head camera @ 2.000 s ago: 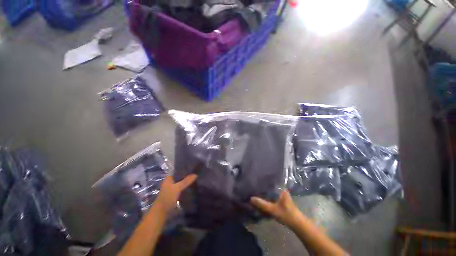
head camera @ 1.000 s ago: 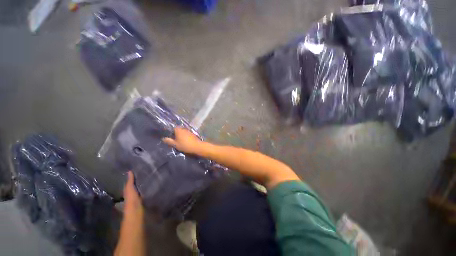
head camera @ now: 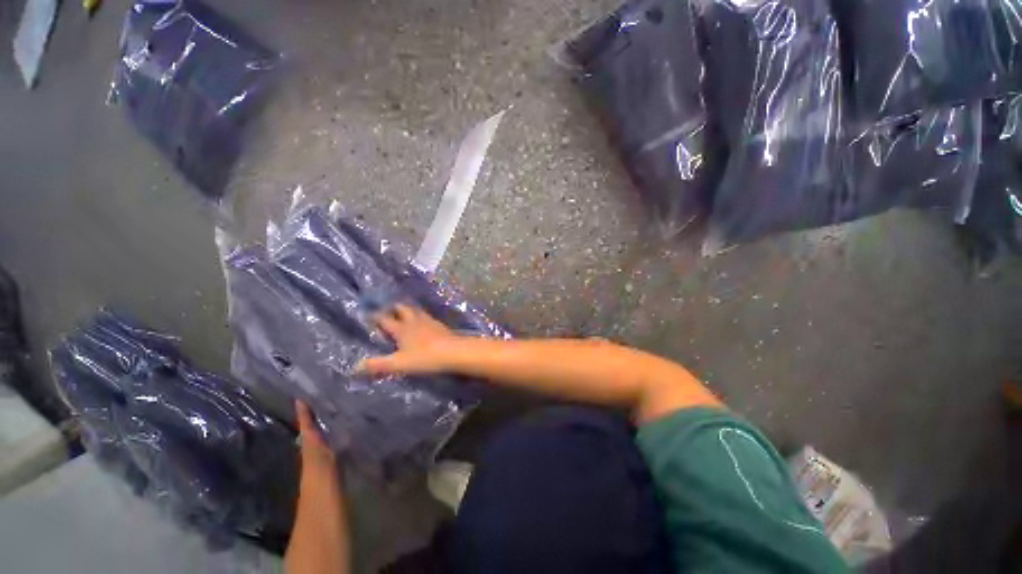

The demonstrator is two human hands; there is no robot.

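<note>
A stack of bagged garments (head camera: 325,286), dark and shiny in clear wrap, lies tilted on the floor in front of me. My right hand (head camera: 410,342) rests on its top with fingers spread. My left hand (head camera: 310,432) is at the stack's near left edge, its fingertips partly hidden against the plastic. A pale tying strip (head camera: 457,193) sticks out from the stack's far side; whether it runs underneath is hidden.
A bulging bundle of bagged garments (head camera: 168,420) lies at the left, beside a white surface (head camera: 101,521). A bagged garment (head camera: 191,90) lies at upper left. Overlapping bagged garments (head camera: 773,112) lie at upper right. A printed white bag (head camera: 835,499) is at lower right.
The large bagged garment that both hands held in front has come down onto the left stack. The view has shifted downward, and the crate has left it. My right hand now lies across the stack.
</note>
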